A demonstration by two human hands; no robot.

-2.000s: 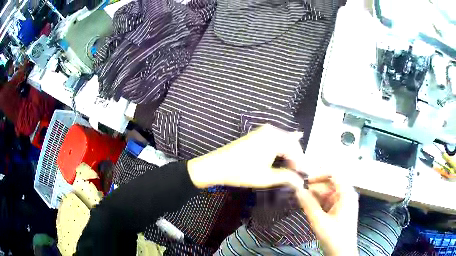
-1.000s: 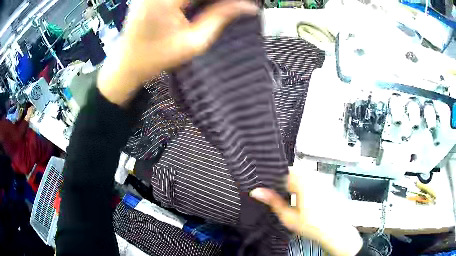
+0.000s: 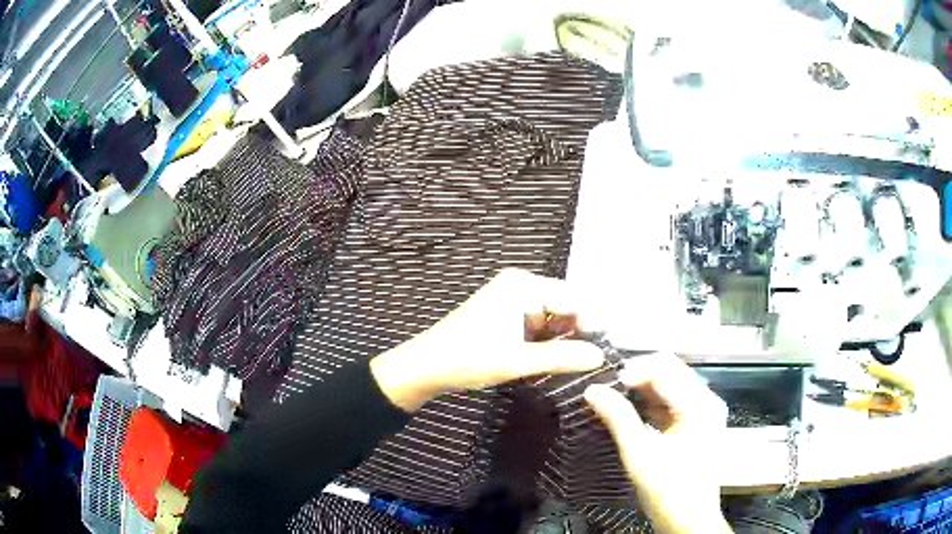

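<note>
A dark garment body with thin white stripes [image 3: 418, 229] lies left of the white overlock machine [image 3: 731, 94]. My left hand [image 3: 491, 339] pinches an edge of striped fabric between thumb and fingers. My right hand [image 3: 668, 428] is close beside it on the right and pinches the same striped piece [image 3: 569, 459], which hangs over the table's front edge. My fingertips partly hide the fabric edge. Both hands are in front of and left of the presser foot and needle area [image 3: 726, 240].
A crumpled striped garment pile [image 3: 251, 250] lies at far left. A red stool [image 3: 157, 459] and white slatted basket [image 3: 104, 448] stand lower left. Orange and yellow-handled tools [image 3: 872, 396] lie right of the needle area. A thread chain [image 3: 792, 459] hangs at the table edge.
My left hand has come down from the upper left and is now close to my right hand. The striped piece, stretched between them before, now hangs low, and the garment body shows more fully.
</note>
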